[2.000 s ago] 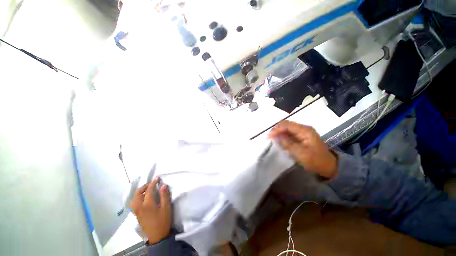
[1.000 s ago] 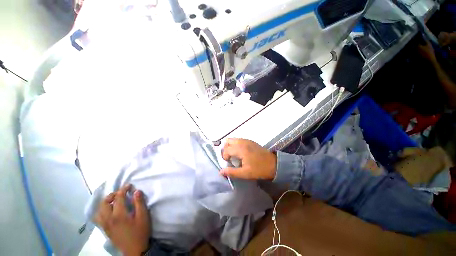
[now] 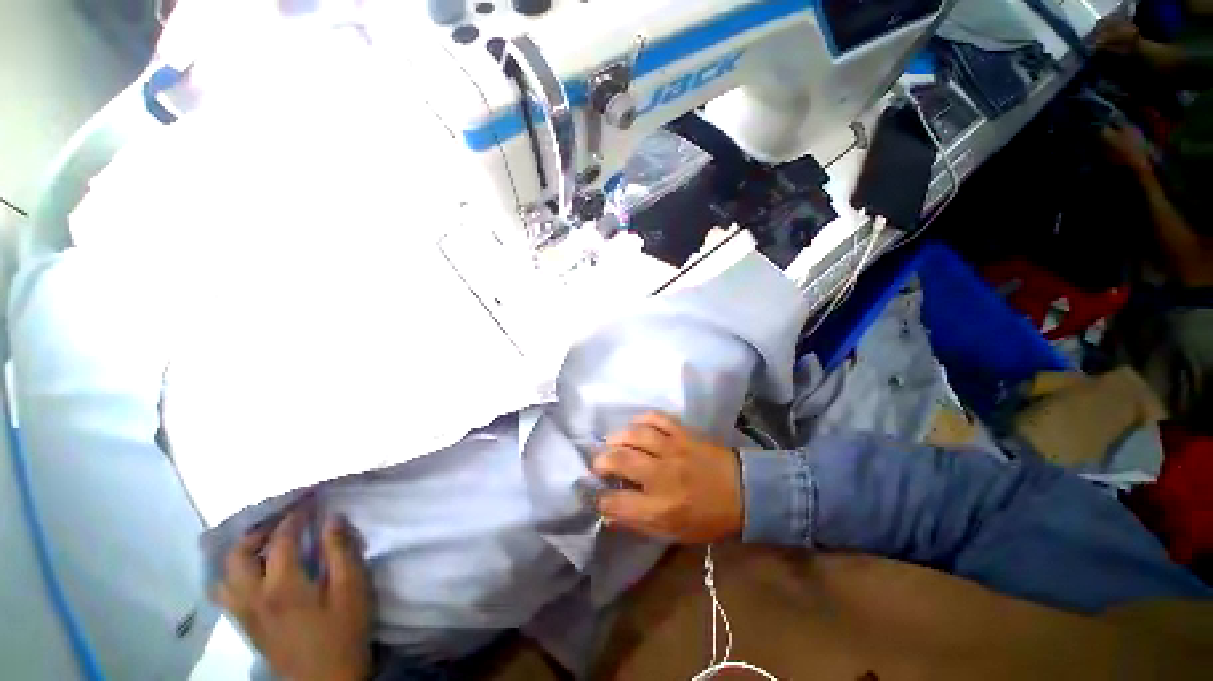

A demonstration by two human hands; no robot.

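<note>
A pale grey garment piece (image 3: 452, 512) lies over the front table edge and the lap, with one part spread up to the right of my right hand. My left hand (image 3: 299, 599) is at its lower left, fingers on the cloth. My right hand (image 3: 672, 479) grips a bunched part of it near the middle. The needle and presser foot (image 3: 552, 233) of the white sewing machine (image 3: 665, 67) are above the hands, with no hand at them. Glare hides detail on the table at the left.
Black fabric pieces (image 3: 692, 213) and a clear plastic bag (image 3: 659, 166) lie under the machine arm. A black phone (image 3: 894, 166) with a white cable is at the right table edge. A blue bin (image 3: 964, 333) holds grey cloth. Another person's arm (image 3: 1157, 186) shows at upper right.
My right hand has moved slightly right and down, and part of the cloth now spreads over the table to its upper right. My left hand has shifted slightly down and left. The view has shifted.
</note>
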